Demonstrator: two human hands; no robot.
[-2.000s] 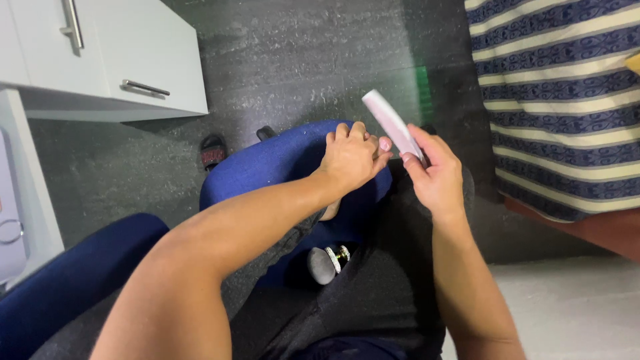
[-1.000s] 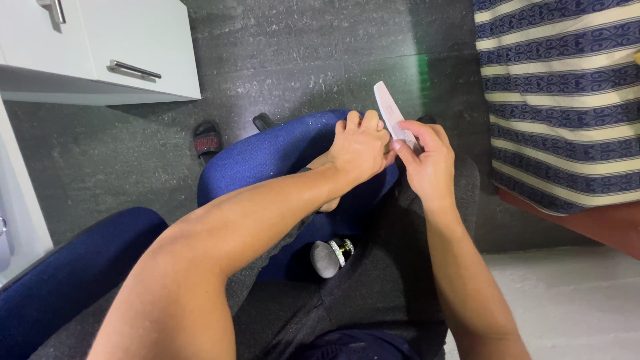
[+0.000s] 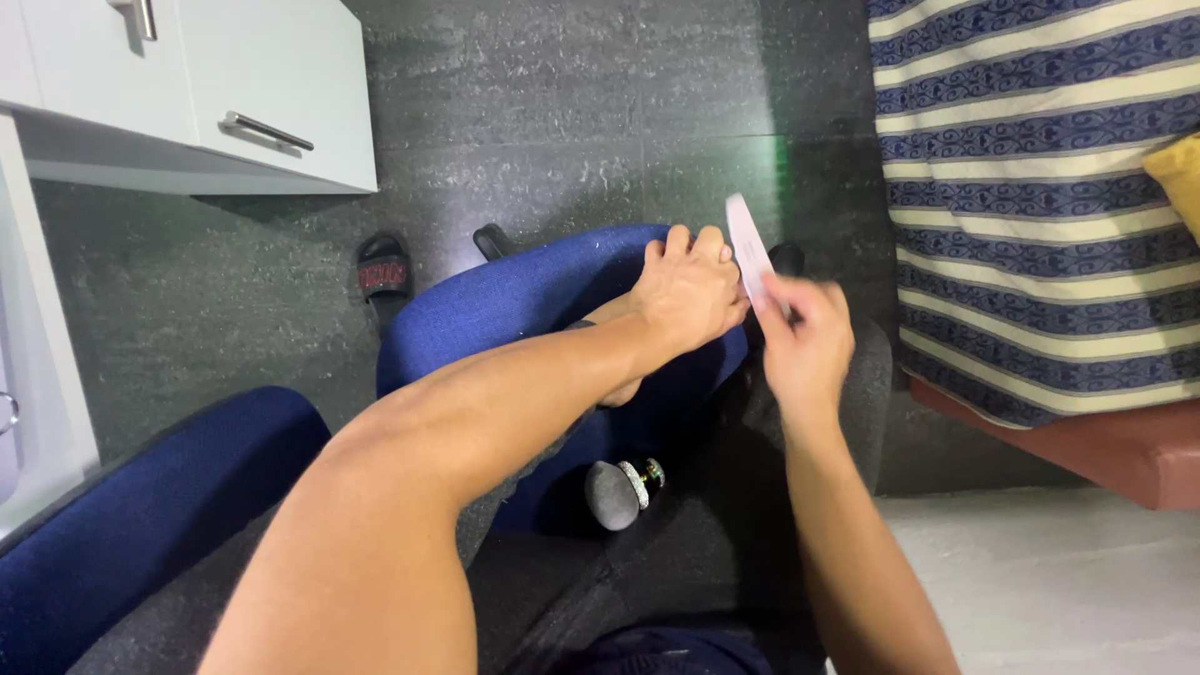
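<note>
A pale nail file [image 3: 747, 246] is pinched between the thumb and fingers of my right hand [image 3: 808, 333], its free end pointing up and away from me. The file lies along the toe end of my bare foot [image 3: 620, 394], which rests on the blue chair seat [image 3: 525, 281]. My left hand [image 3: 689, 291] is wrapped over the front of the foot and hides most of it. Between my legs, on the seat, lies a small grey rounded object [image 3: 614, 495] with a glittery ring; what it is, I cannot tell.
White cabinets [image 3: 281, 84] with metal handles stand at upper left. A black slide sandal [image 3: 382, 266] lies on the dark floor. To the right is a bed or couch with a striped blue and cream cover [image 3: 1041, 216] and a yellow cushion [image 3: 1179, 178]. A blue chair part [image 3: 187, 506] is at lower left.
The nail file has turned from a strong leftward slant to a more upright angle beside the toes. My left hand stays on the foot throughout.
</note>
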